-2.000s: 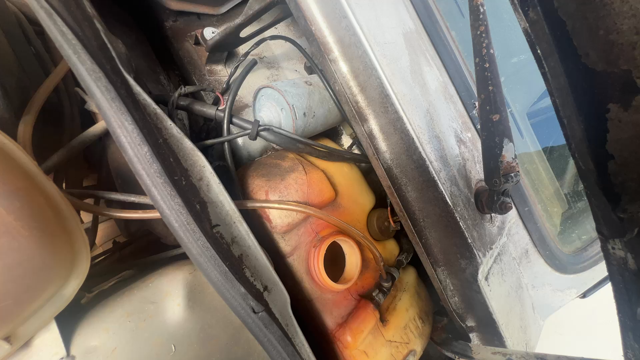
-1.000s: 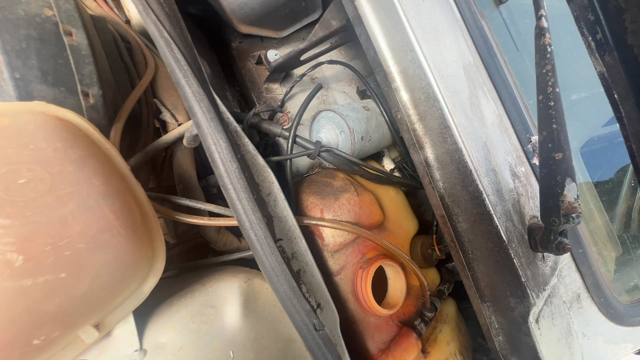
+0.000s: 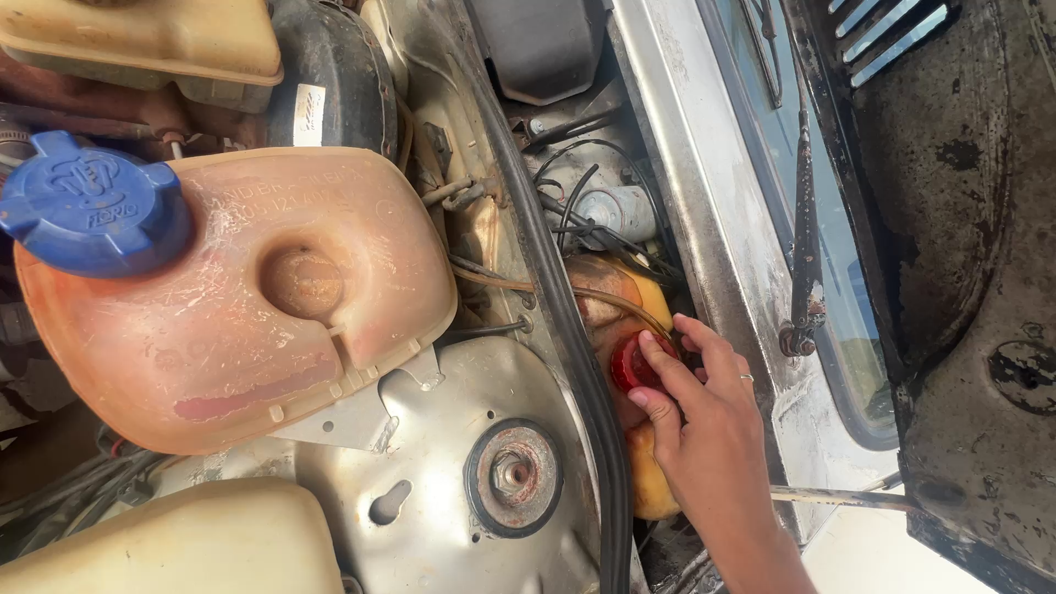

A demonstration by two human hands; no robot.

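My right hand [image 3: 709,404] comes in from the lower right, with a ring on one finger. Its thumb and fingertips grip the rim of a red screw cap [image 3: 631,363], which sits over the filler neck of an orange-yellow plastic reservoir [image 3: 652,474]. Whether the cap is threaded on cannot be told. A thin brownish hose [image 3: 606,294] crosses the reservoir just above the cap. My left hand is out of view.
Left of a black rubber seal [image 3: 569,330] are an expansion tank [image 3: 371,239] with a blue cap [image 3: 95,206] and a strut tower [image 3: 412,462]. A windscreen wiper arm [image 3: 804,231] and a rusty hood panel [image 3: 949,206] stand to the right.
My right hand has come into view with the red cap, which now covers the reservoir neck seen uncovered before. The view has shifted, showing more of the engine bay.
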